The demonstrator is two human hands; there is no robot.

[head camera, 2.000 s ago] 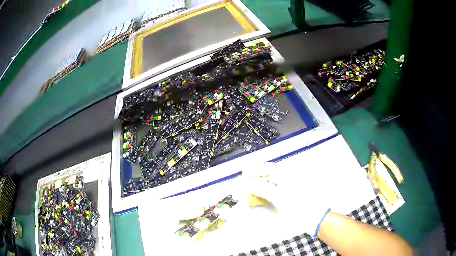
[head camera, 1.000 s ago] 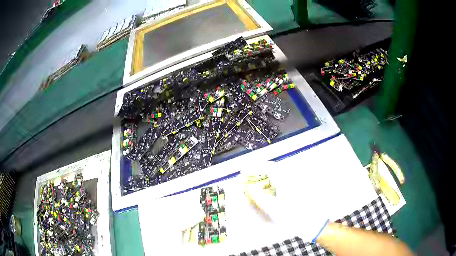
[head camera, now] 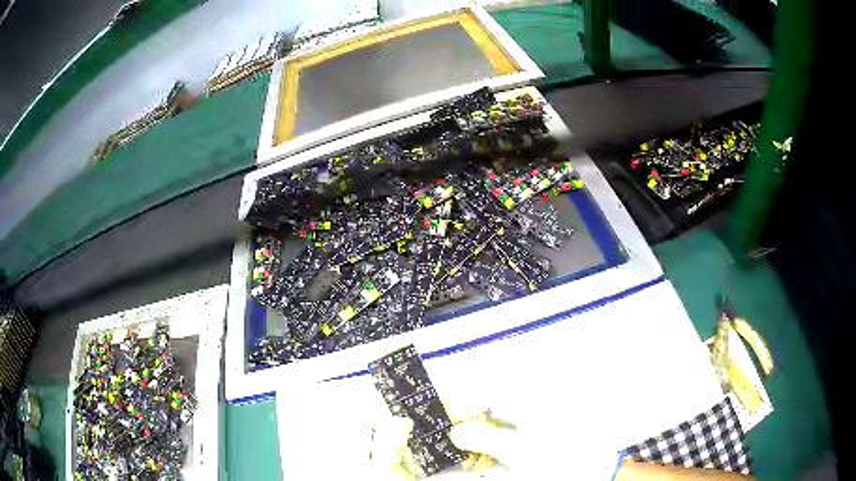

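Observation:
A PCB panel strip (head camera: 418, 404) stands tilted over the white work sheet (head camera: 582, 376), its black underside with white print facing me. My right hand (head camera: 483, 440), in a white glove with yellowish fingertips, grips its lower right side. My left hand (head camera: 396, 449), also gloved, holds its lower left edge. Both gloves blend into the white sheet, so their outlines are hard to see. The large framed tray (head camera: 648, 268) behind the sheet is heaped with strips.
A smaller framed tray (head camera: 211, 376) with short boards lies at left. Yellow-handled pliers or cutters (head camera: 741, 362) lie on a pale card at right. A checked cloth (head camera: 690, 440) is at the near edge. A black tray of coloured boards (head camera: 648, 193) and a green upright (head camera: 779, 122) stand at far right.
The strip has turned over from its coloured side to its black underside. The right hand has moved lower and closed on the strip. The whole view has shifted slightly.

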